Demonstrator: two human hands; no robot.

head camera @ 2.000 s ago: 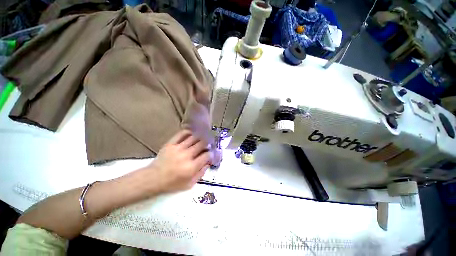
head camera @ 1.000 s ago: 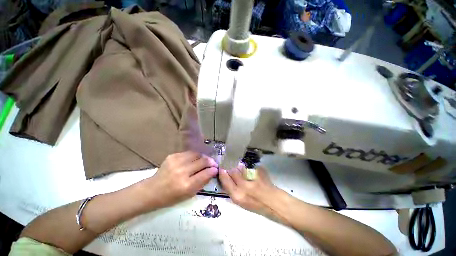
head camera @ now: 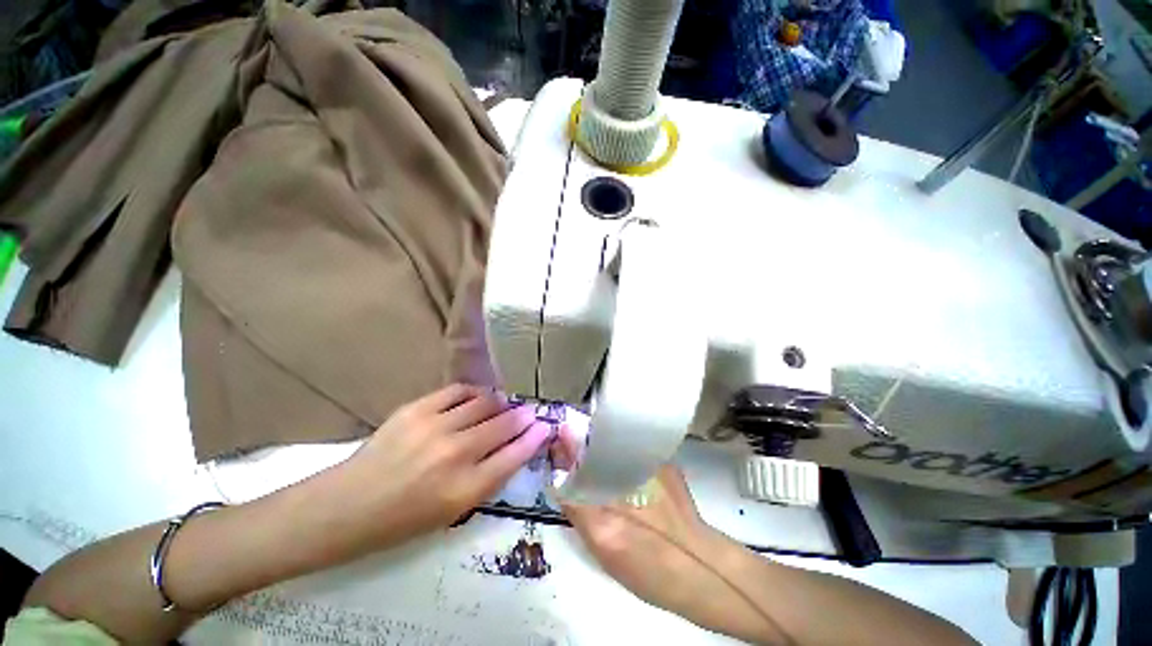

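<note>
The brown garment piece (head camera: pixel 341 240) lies heaped left of the white sewing machine (head camera: pixel 783 278), its edge running to the needle area (head camera: pixel 551 414). My left hand (head camera: pixel 449 454) is beside the presser foot, fingertips pinching together on the cloth's edge. My right hand (head camera: pixel 625 511) reaches in from the right below the machine head, its fingertips close to those of my left hand and partly hidden by the white machine cover. What my right fingers pinch cannot be made out. The needle is hidden by fingers and glare.
A blue bobbin (head camera: pixel 810 139) and ribbed post (head camera: pixel 632 76) stand on the machine. A black-handled tool (head camera: pixel 848 517) lies under the arm. Black snips handles (head camera: pixel 1064 608) are at the table's right end. A small metallic patch (head camera: pixel 521 558) is on the front edge.
My right hand has come in from the right and joined my left at the needle. My left hand stays near the foot. The view has moved closer to the machine head.
</note>
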